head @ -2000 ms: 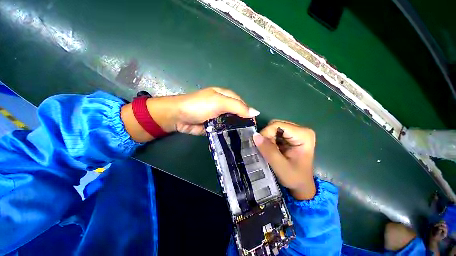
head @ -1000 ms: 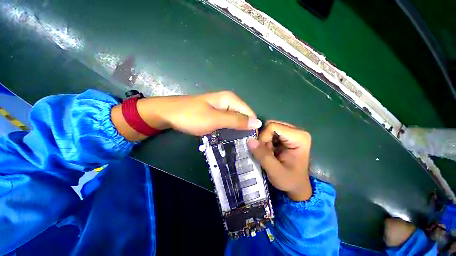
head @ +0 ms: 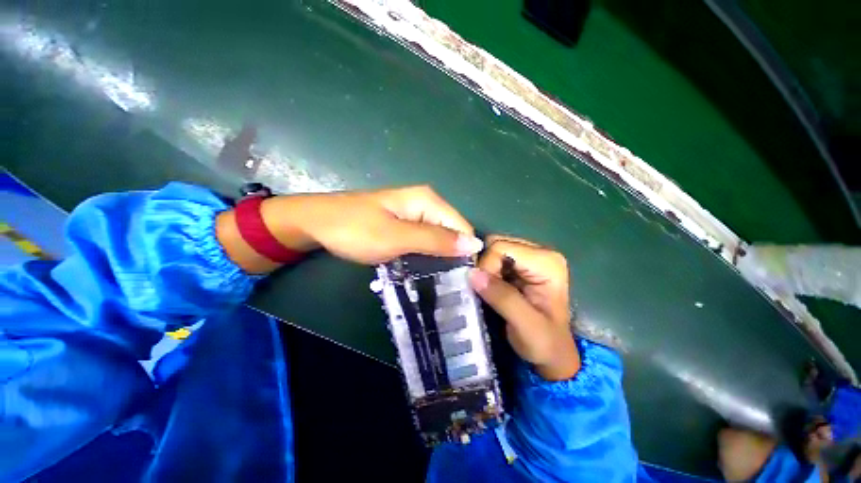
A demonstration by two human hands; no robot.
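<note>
An open phone assembly (head: 442,344) is held over the bench's near edge, its silver middle with dark strips facing up and the circuit board (head: 458,415) at its lower end. My left hand (head: 382,224) grips the phone's upper end, its thumb with a white tip at the top right corner. My right hand (head: 529,300) holds the upper right edge with thumb and curled fingers. The fingertips of both hands almost meet at that corner. Something dark shows among my right fingers; I cannot tell what it is.
The dark green bench top (head: 312,94) spreads around my hands. A chipped white edge (head: 566,127) separates it from the green conveyor belt (head: 642,104), where a dark phone-like rectangle (head: 557,19) lies. Another person's hand (head: 744,455) is at the lower right. A pale wrapped bar (head: 802,269) meets the edge.
The phone's board end has tilted and swung up and left, and looks smaller. My left hand has lowered onto the top end. The belt's dark rectangle has shifted left in view.
</note>
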